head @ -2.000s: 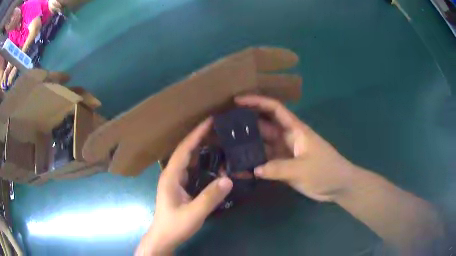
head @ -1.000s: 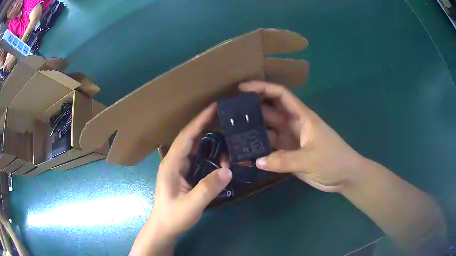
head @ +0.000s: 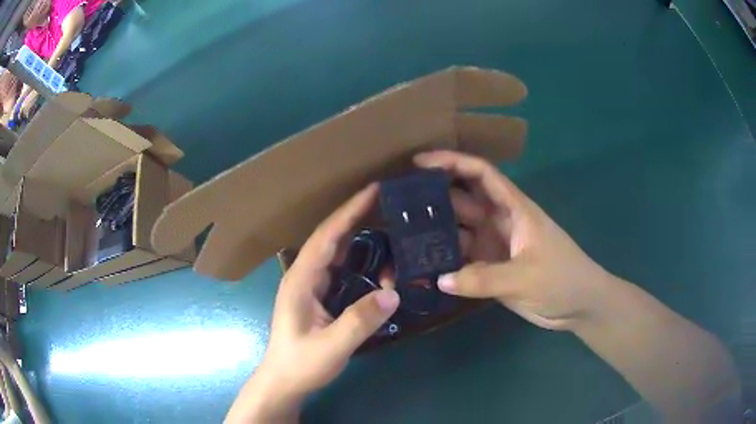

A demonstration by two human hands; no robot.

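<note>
A black power adapter (head: 421, 228) with two flat silver prongs facing up is held over a brown mailer box, whose long lid (head: 331, 166) stands up behind it. My right hand (head: 522, 257) grips the adapter's right side, thumb on its lower corner. My left hand (head: 331, 306) is closed around a coiled black cable (head: 365, 258), its fingers reaching behind toward the adapter's left side. The box's tray is mostly hidden by my hands. A dark item with a small white mark (head: 393, 329) shows below the adapter.
Open brown boxes (head: 149, 203) stand at the left, one with black cords (head: 118, 199) and a dark block inside. A person in a pink top (head: 60, 31) is at the upper left, near a blue-and-white item (head: 40, 69). The green work surface (head: 622, 149) reflects a bright strip.
The view has shifted slightly, so the hands, adapter and boxes appear a little lower and further right than one second ago. The grip on the adapter and cable looks the same.
</note>
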